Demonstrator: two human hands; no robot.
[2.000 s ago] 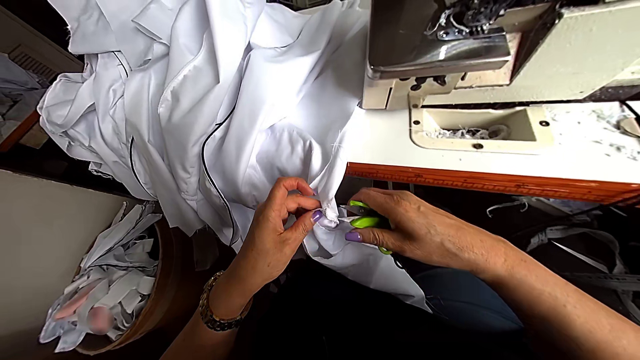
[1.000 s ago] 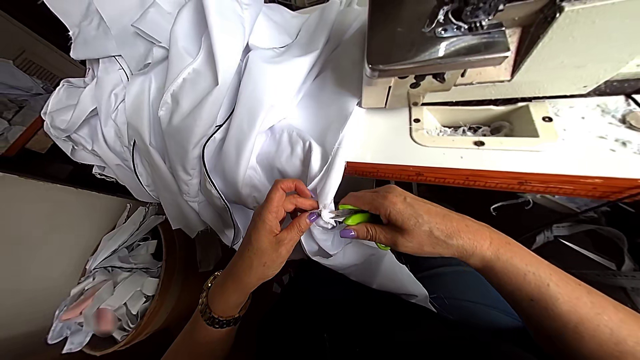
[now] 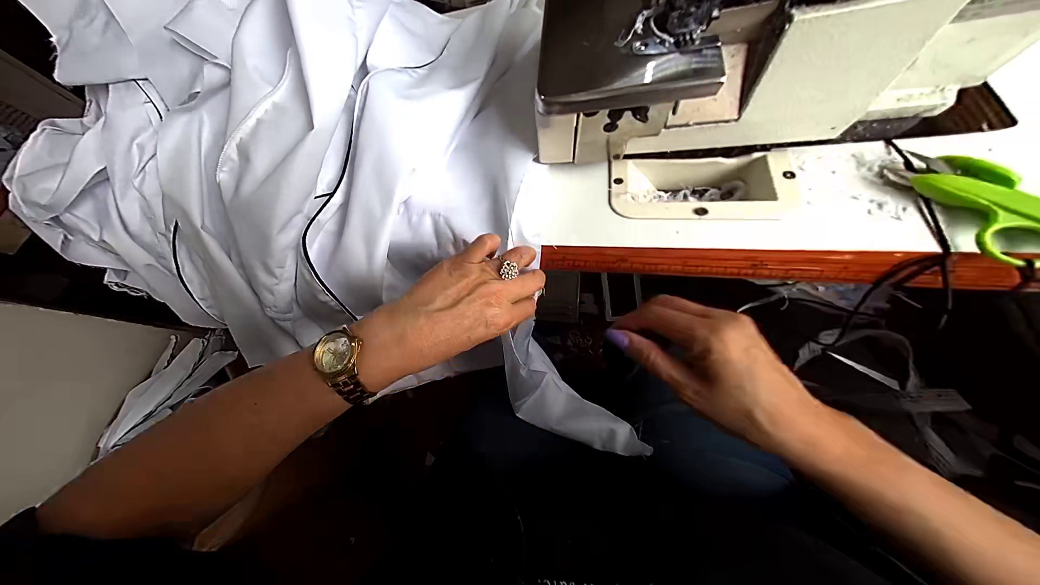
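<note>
White fabric (image 3: 439, 146) with dark piping lies heaped left of the sewing machine, and one narrow end hangs below the table edge. My left hand (image 3: 467, 301), with a ring and a wristwatch, rests palm down on this fabric beside the table corner; its fingertips curl over the cloth, and whether they pinch it is not clear. My right hand (image 3: 699, 349) hovers below the table's front edge, apart from the cloth, fingers slightly curled and holding nothing visible. Green-handled scissors (image 3: 967, 195) lie on the table at the far right, across a dark cord.
The sewing machine (image 3: 861, 73) stands at upper right. In front of it, a recessed tray (image 3: 768, 183) holds thread scraps. A wooden edge strip (image 3: 731, 264) runs along the table front. Fabric strips (image 3: 175, 378) are gathered at lower left, and other scraps hang under the table at right.
The scissors, earlier in my right hand at the cloth, now lie on the table at right. My right hand has come away from the fabric. My left hand has turned palm down over the cloth.
</note>
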